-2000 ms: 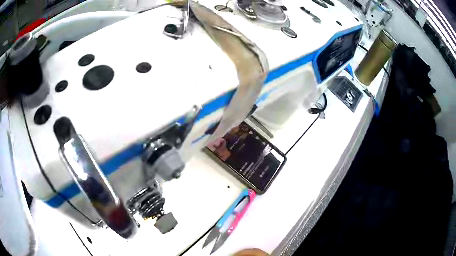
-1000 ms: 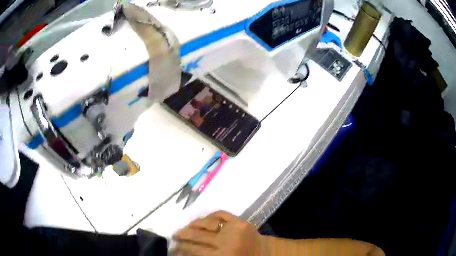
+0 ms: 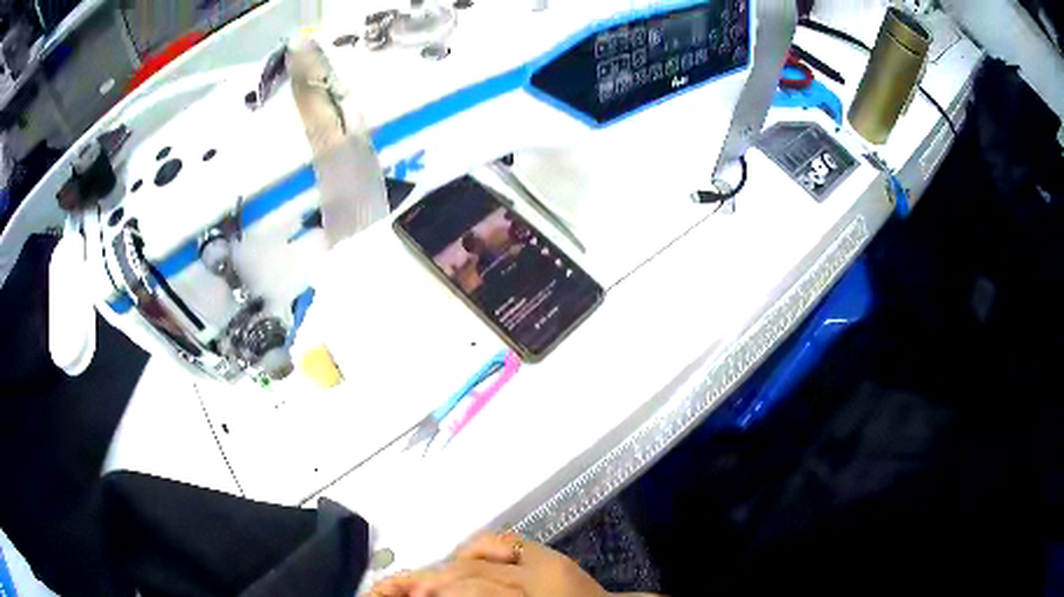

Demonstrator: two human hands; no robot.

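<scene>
My right hand (image 3: 502, 569) is at the bottom edge, partly cut off, with a ring on one finger. Its fingertips are near the corner of the black cloth (image 3: 222, 531); whether they hold anything cannot be told. A small round greyish thing (image 3: 383, 559) lies between cloth and fingers. My left hand is not in view. The thread snips (image 3: 476, 394), pink and light blue, lie on the white table below the smartphone (image 3: 502, 268), whose screen is lit. The needle and presser foot area (image 3: 263, 350) has a small yellow block (image 3: 321, 366) beside it.
The white machine head (image 3: 467, 88) with its blue stripe spans the back, a beige strip (image 3: 338, 152) hanging over it. The control panel (image 3: 665, 58) is lit. A gold cylinder (image 3: 890, 82) stands far right. A ruler tape (image 3: 700, 391) runs along the front edge.
The view has shifted and shows more black cloth at the left. My right hand came into view and now sits lower, more cut off. The snips and smartphone lie as before.
</scene>
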